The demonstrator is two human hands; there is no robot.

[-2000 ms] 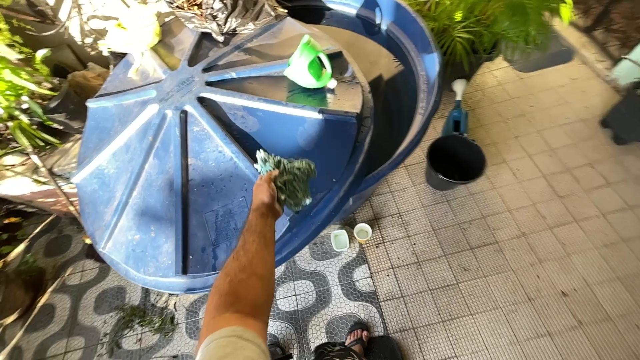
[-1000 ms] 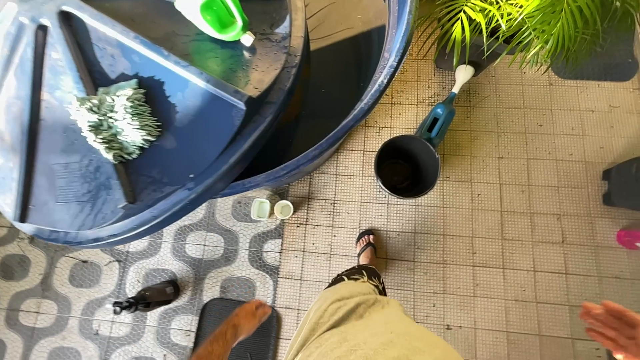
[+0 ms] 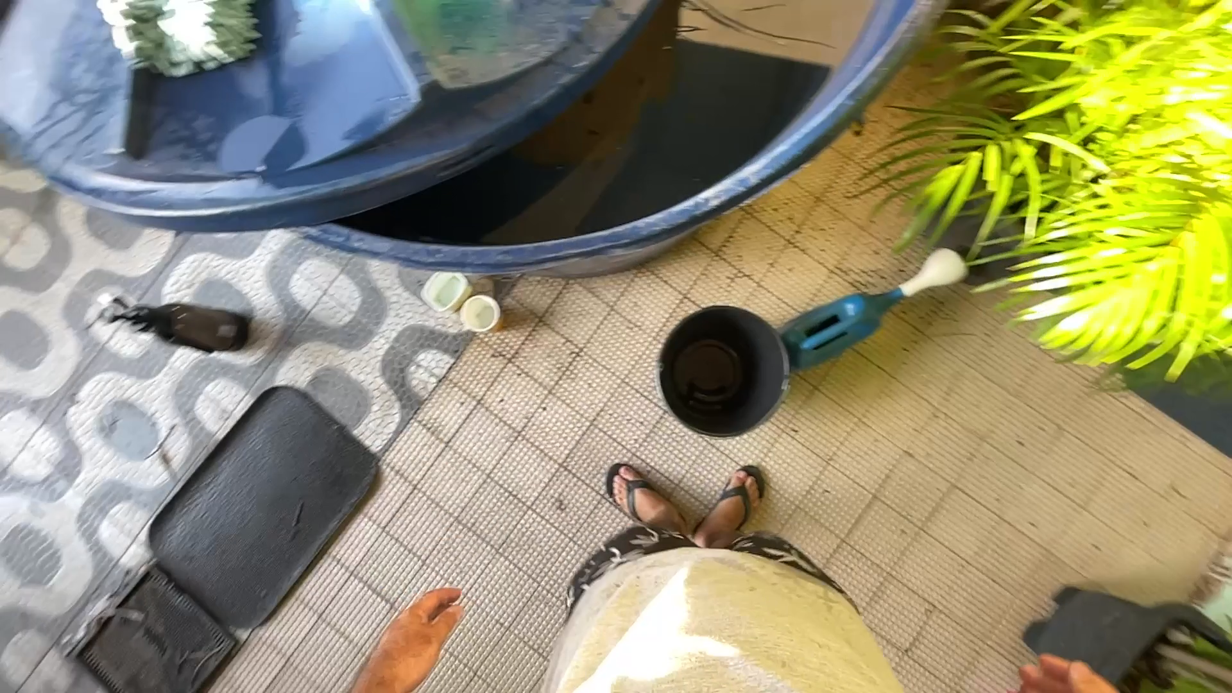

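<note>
My left hand [image 3: 414, 635] hangs over the tiled floor at the lower left, holding nothing, its fingers slightly curled. At the lower right edge only the fingers of my right hand [image 3: 1064, 674] show, near a dark grey object. In front of my feet stands a black bucket [image 3: 724, 371], beside a blue watering can [image 3: 830, 332] with a white spout head. A green and white fibrous cloth or mop head [image 3: 188, 34] lies on the blue plastic lid [image 3: 318, 188], which partly covers a large blue tank [image 3: 616, 252].
Two small plastic cups [image 3: 447, 291] stand by the tank's base. A dark spray bottle [image 3: 197, 326] lies on the patterned paving at left, above a black mat [image 3: 265, 505]. Palm fronds [image 3: 1126, 192] overhang the right side. A dark grey object [image 3: 1107, 630] is at lower right.
Two seconds ago one hand held the fibrous cloth over the lid; by one second ago it lay released there. The view has shifted strongly downward and right. Both feet now stand side by side.
</note>
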